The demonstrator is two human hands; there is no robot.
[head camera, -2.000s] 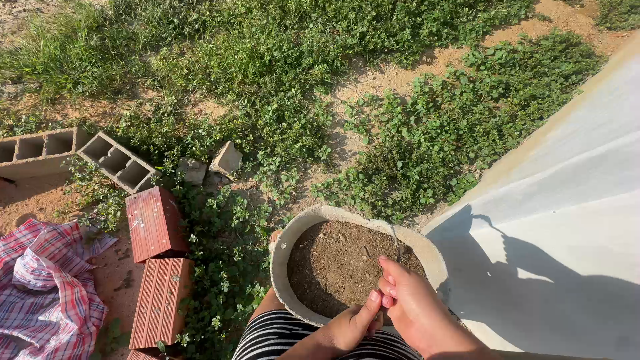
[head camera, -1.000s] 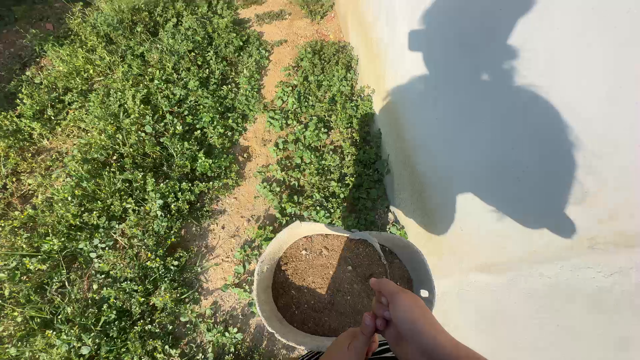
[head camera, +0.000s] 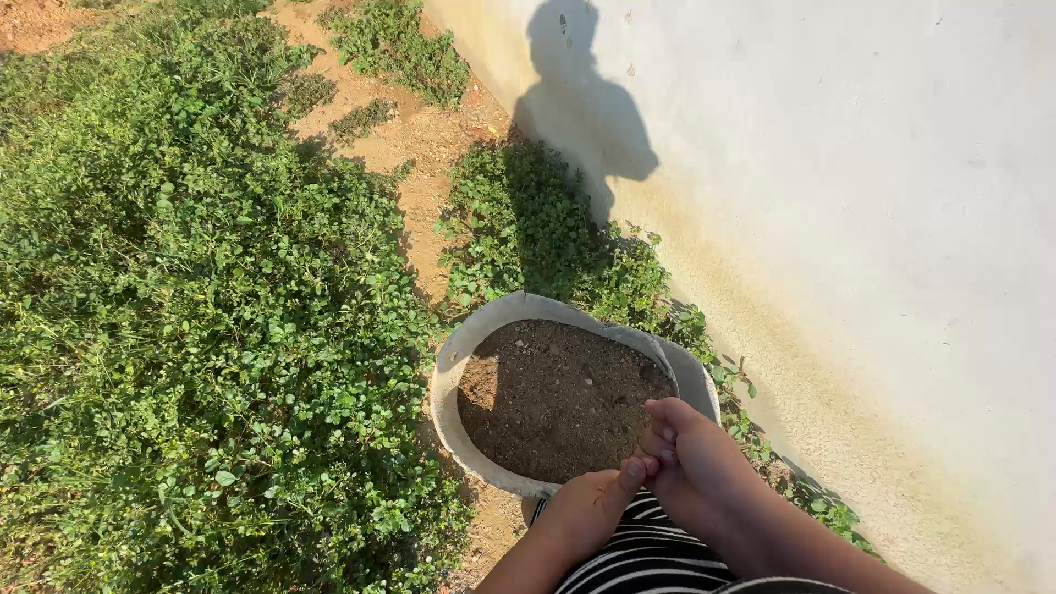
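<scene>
A pale, worn bucket [head camera: 448,388] filled with brown soil [head camera: 561,396] is just in front of my body, below my hands. My left hand [head camera: 598,499] is at the bucket's near rim, its fingers meeting those of the other hand. My right hand [head camera: 689,450] is over the bucket's right near edge, palm partly up and fingers curled. The fingers of both hands touch, and whether anything small lies between them cannot be told. A second pale rim [head camera: 697,379] shows at the bucket's right side. Black-and-white striped cloth [head camera: 652,549] lies under my wrists.
Low green weeds [head camera: 206,330] cover the ground at left. A sandy strip [head camera: 425,206] runs between them and more weeds along the foot of a pale wall [head camera: 866,206] at right. A person's shadow [head camera: 582,99] falls on the wall.
The view has swung right, so the hollow blocks, red bricks and plaid cloth from two seconds ago are out of sight. Both hands remain together over the bucket.
</scene>
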